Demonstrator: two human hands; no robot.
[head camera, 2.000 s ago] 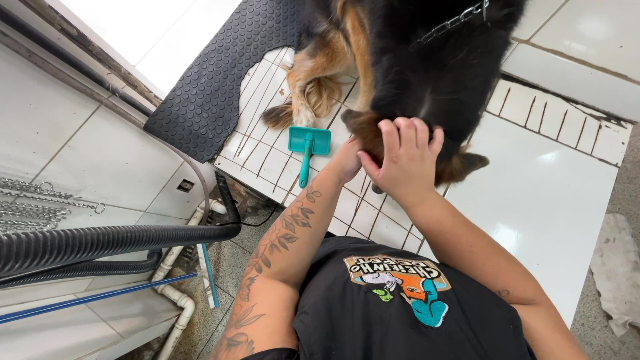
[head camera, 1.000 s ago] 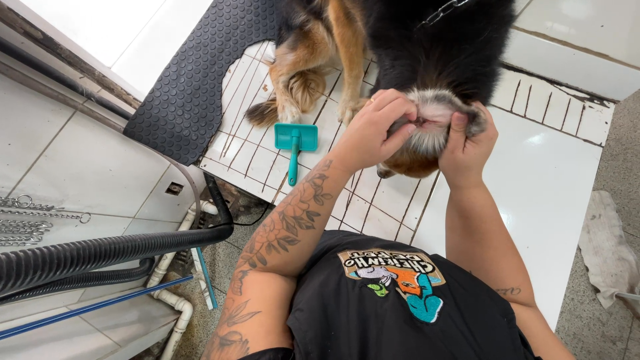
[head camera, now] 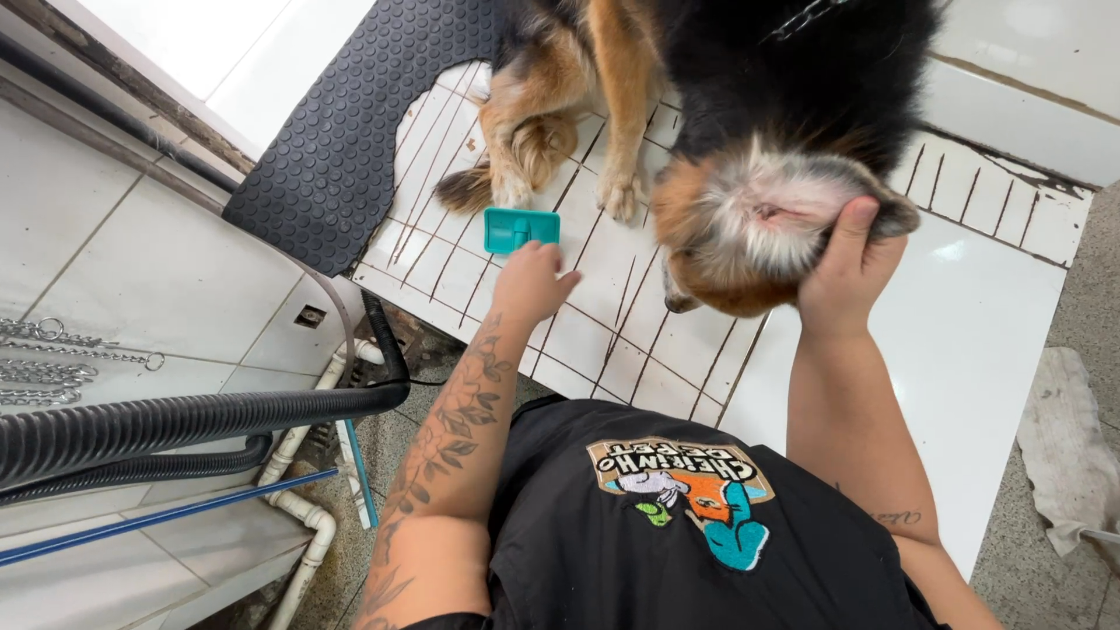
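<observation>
A black and tan dog (head camera: 787, 96) is on the white tiled table (head camera: 612, 306), its head turned so that the pale inside of one ear (head camera: 774, 206) faces up. My right hand (head camera: 849, 271) grips the flap of that ear, thumb on the inner side. A teal slicker-type pet brush (head camera: 507, 229) lies on the tiles near the dog's front paws. My left hand (head camera: 534, 278) is over the brush's handle, which it mostly hides; whether the fingers are closed round it cannot be told. The brush's bristle side is out of sight.
A black studded rubber mat (head camera: 328, 149) covers the table's far left part. Black corrugated hoses (head camera: 201, 418), white pipes (head camera: 319, 525) and a blue rod (head camera: 166, 516) are at the left, with metal chains (head camera: 52, 372) on the wall. A pale cloth (head camera: 1063, 446) lies on the floor at right.
My left hand has left the dog's ear and moved left and down to the teal brush. My right hand still holds the ear flap, and more of the inner ear shows.
</observation>
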